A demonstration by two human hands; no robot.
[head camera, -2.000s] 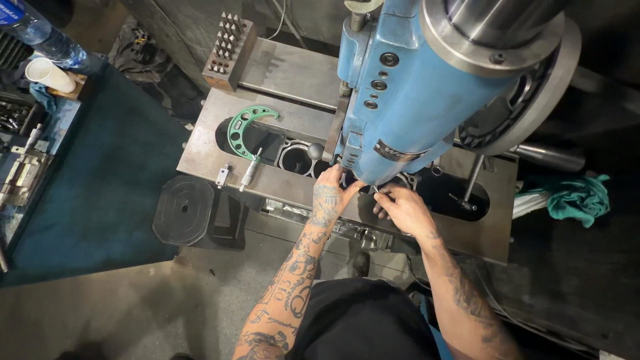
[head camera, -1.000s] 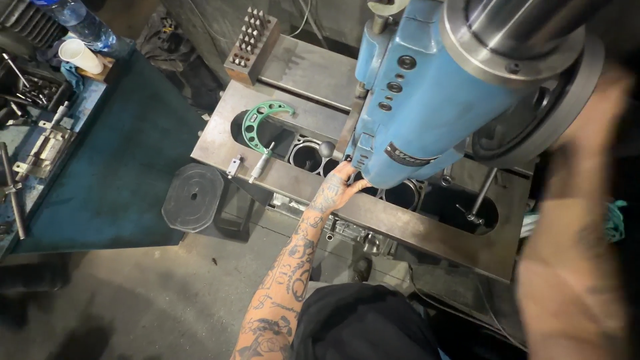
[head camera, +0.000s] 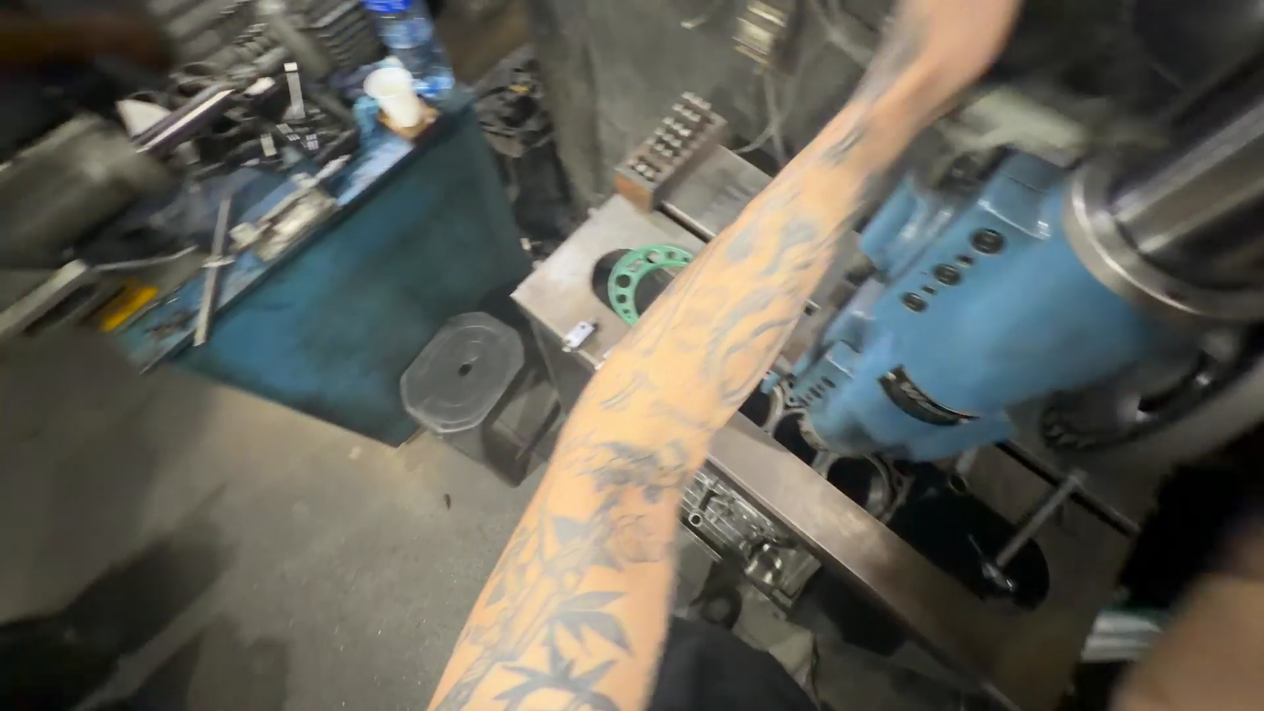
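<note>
My tattooed left forearm (head camera: 681,395) stretches across the middle to the top edge, where the hand is cut off. At the lower right corner, a blurred part of my right arm (head camera: 1200,642) shows; its hand cannot be made out. A blue machine head (head camera: 1027,316) with a steel column stands over a metal block with round bores (head camera: 859,479), right of my forearm. The green frame of a large micrometer (head camera: 624,281) lies on the steel machine table (head camera: 558,281), partly hidden behind the forearm. A small metal piece (head camera: 580,335) lies near the table's edge.
A block holding rows of metal bits (head camera: 671,148) sits at the table's back. A black stool (head camera: 462,370) stands left of the table. The blue workbench (head camera: 365,276) carries tools, a white cup (head camera: 393,94) and a plastic bottle (head camera: 415,44). A T-shaped handle (head camera: 1032,528) stands right of the bores.
My left hand has left the underside of the blue machine head, and its arm now reaches up across the view. My right hand was beside it two seconds ago, then moved away right. The view has swung left.
</note>
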